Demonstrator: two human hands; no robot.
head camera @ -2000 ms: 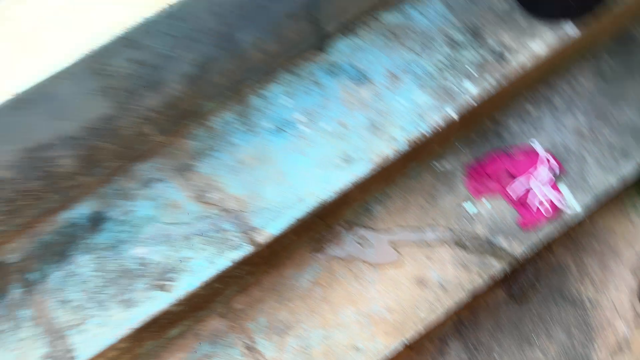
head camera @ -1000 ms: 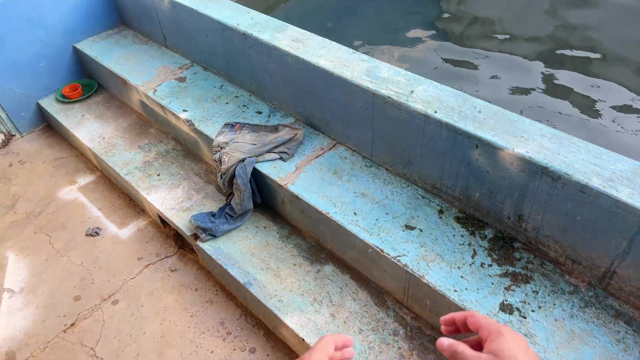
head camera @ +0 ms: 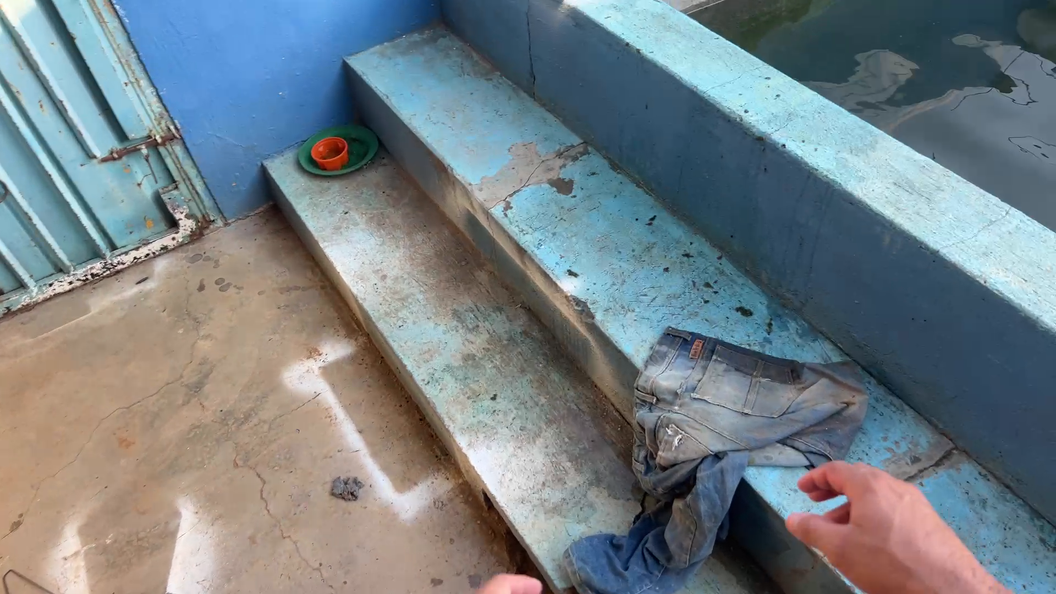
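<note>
A pair of worn denim jeans [head camera: 742, 396] lies draped over the upper blue concrete step, its legs hanging down onto the lower step. My right hand [head camera: 887, 528] is just below and right of the jeans, fingers apart and slightly curled, with nothing in it. Of my left hand [head camera: 511, 585], only a fingertip or so shows at the bottom edge, left of the jeans' lower end; the rest is out of frame. On the far end of the lower step, an orange cup [head camera: 330, 153] stands on a green plate [head camera: 361, 148].
A low blue wall [head camera: 792, 157] runs along the steps, with dark water [head camera: 973, 99] behind it. A metal door [head camera: 66, 148] stands at the upper left. The cracked concrete floor [head camera: 165, 379] bears white paint marks and a small grey lump [head camera: 346, 488].
The view has swung a lot, from a pink cloth on a step to the jeans. Since one second ago, the jeans look nearer and my right hand shows beside them.
</note>
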